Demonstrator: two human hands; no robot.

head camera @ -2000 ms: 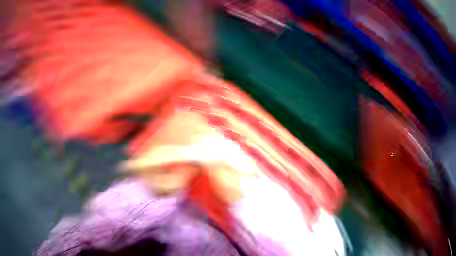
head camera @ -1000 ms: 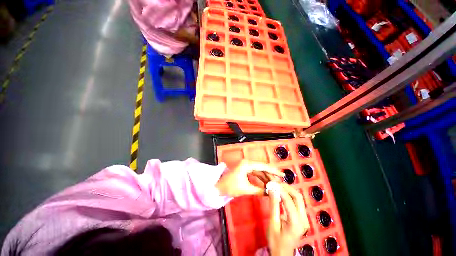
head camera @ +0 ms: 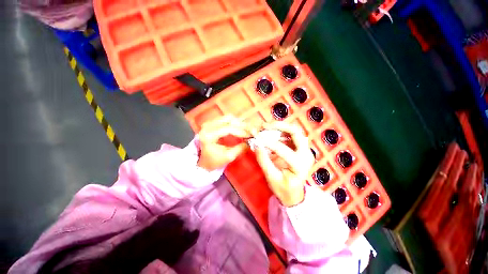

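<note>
The working tray (head camera: 379, 215) is red-orange with square pockets, several holding dark round watch heads (head camera: 331, 137). My left hand (head camera: 222, 143) is bare, over the tray's left part, with its fingertips meeting those of my right hand (head camera: 283, 160). A small white wiping cloth (head camera: 253, 143) shows at the meeting fingertips, pinched by my right hand. The hands are overexposed; whether a watch head is between them cannot be made out. My left fingers are bent, and what they hold is hidden.
A stack of red-orange trays (head camera: 176, 45) stands beyond the working tray, with a black strap (head camera: 193, 83) at its edge. The green bench (head camera: 364, 96) runs along the right. More red trays (head camera: 449, 200) lie at the lower right. A person's pink sleeve (head camera: 59, 10) shows at the upper left.
The view has turned and moved closer, so the trays lie more diagonally. My hands stay together over the working tray, and my right sleeve has come into view.
</note>
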